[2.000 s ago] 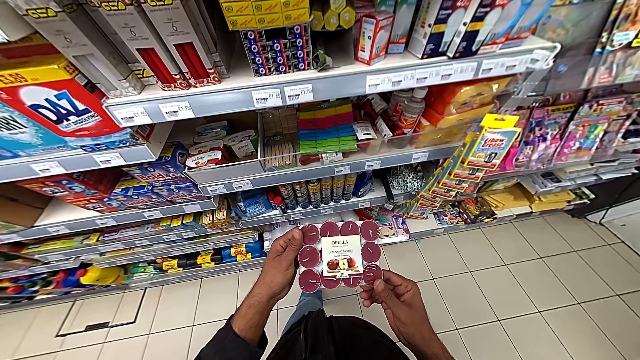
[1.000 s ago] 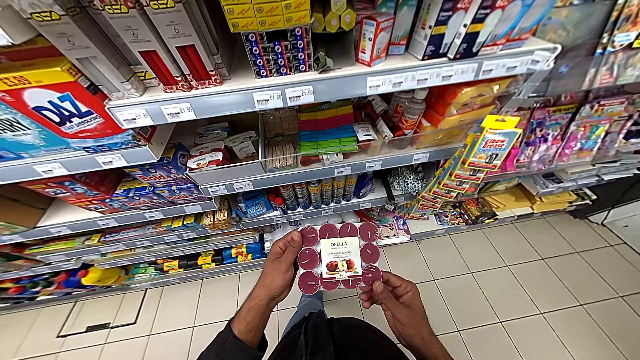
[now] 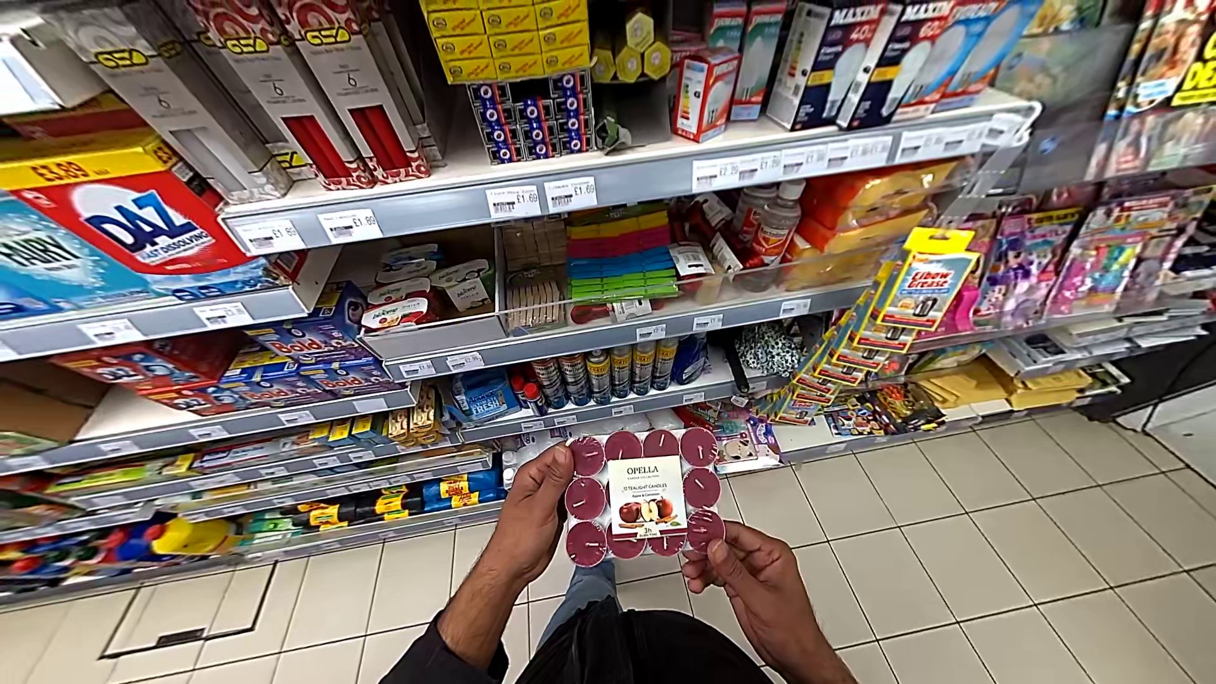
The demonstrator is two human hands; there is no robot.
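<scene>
A pack of tealight candles (image 3: 646, 494), dark red in clear wrap with a printed label showing apples, is held up in front of my body, its label facing me. My left hand (image 3: 537, 508) grips the pack's left edge, thumb on the front. At the lower right corner, the thumb and fingers of my right hand (image 3: 750, 570) pinch the pack. The fingers behind the pack are partly hidden.
Shop shelves cross the view beyond the pack, with boxed candles (image 3: 337, 104), light bulb boxes (image 3: 826, 62), a Daz box (image 3: 142, 223) and spray cans (image 3: 598, 375). Hanging Elbow Grease packs (image 3: 926, 285) jut out at right. Tiled floor (image 3: 912, 570) lies below.
</scene>
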